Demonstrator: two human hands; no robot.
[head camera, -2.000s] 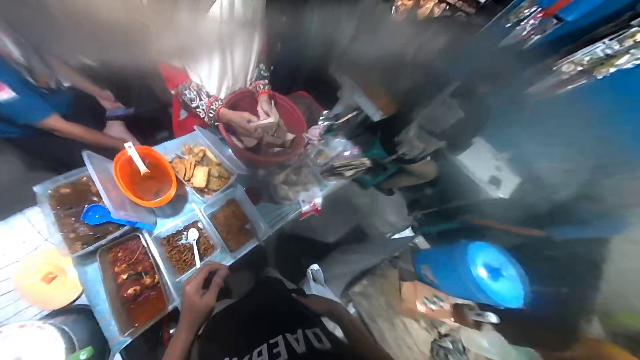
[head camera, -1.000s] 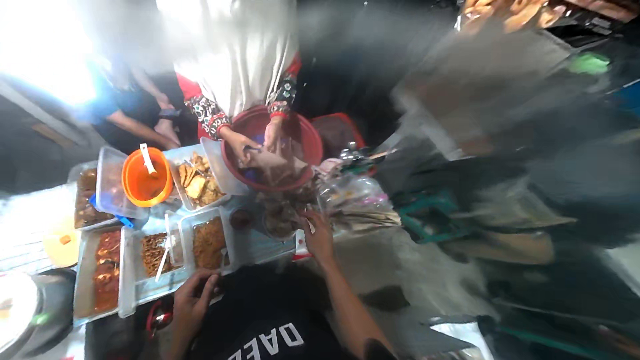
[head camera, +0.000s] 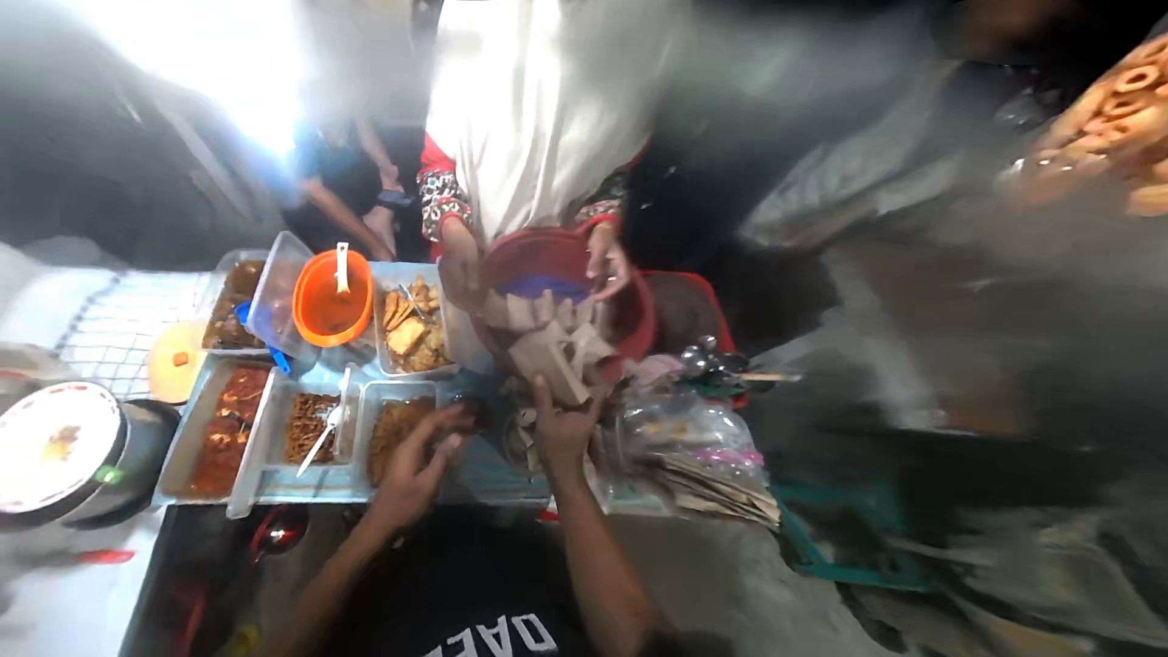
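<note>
My right hand (head camera: 566, 429) reaches up at the near rim of a red plastic basin (head camera: 630, 319), its fingers on a pale folded paper packet (head camera: 547, 360); whether it grips the packet is unclear. Several more such packets lie in the basin. My left hand (head camera: 424, 461) is over the tub of brown shredded food (head camera: 388, 429), fingers apart, holding nothing visible. Left of it are a tub of small brown pieces (head camera: 310, 420) with a white spoon (head camera: 319, 443) and a tub of red saucy food (head camera: 228, 438). Behind stand an orange bowl (head camera: 333, 319) and a tub of fried pieces (head camera: 415, 333).
Across the table a person in a white garment has both hands at the basin (head camera: 607, 260). Another person sits farther back left. Plastic bags (head camera: 689, 424) and stacked brown paper (head camera: 716, 488) lie right of my right hand. A lidded pot (head camera: 128, 456) stands at far left.
My right hand has moved forward to the packets at the basin; one second ago it was at the table's near edge. My left hand has moved forward over the tub. The view has shifted.
</note>
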